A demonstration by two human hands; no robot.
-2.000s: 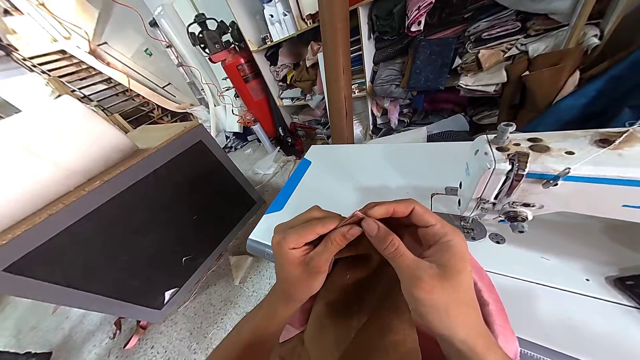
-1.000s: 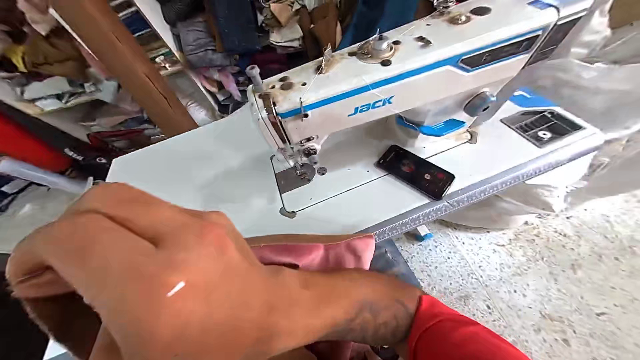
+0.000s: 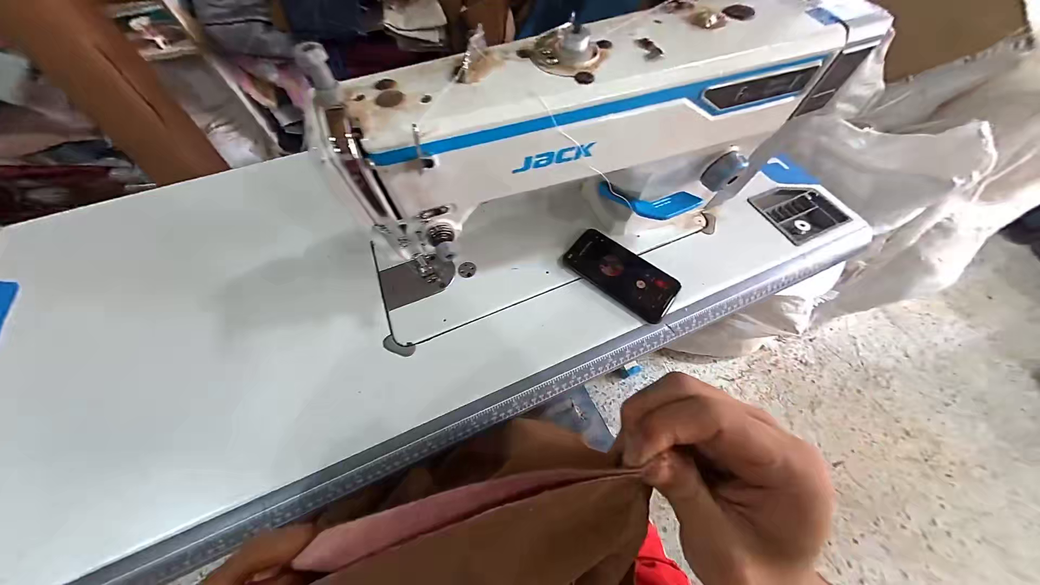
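Observation:
Brown fabric (image 3: 504, 536) with a pink layer (image 3: 422, 516) along its edge hangs in front of the table's near edge. My right hand (image 3: 731, 479) pinches the corner of both layers between thumb and fingers. At the bottom left, my left hand (image 3: 272, 552) is at the other end of the cloth, partly cut off and covered by it; its fingers lie against the fabric. Beyond the cloth stands a white and blue Jack sewing machine (image 3: 642, 130), its presser foot (image 3: 431, 268) over the metal needle plate (image 3: 406, 284).
A black smartphone (image 3: 621, 275) with a lit screen lies on the white sewing table (image 3: 203, 325). A ruler strip (image 3: 520, 398) runs along the front edge. White plastic sacks (image 3: 902, 179) stand at the right. Behind are a brown post (image 3: 122, 89) and shelves of folded cloth (image 3: 244, 41).
The view has swung right since the first frame. Two seconds ago both hands pinched the fabric close together; now they are far apart along its edge.

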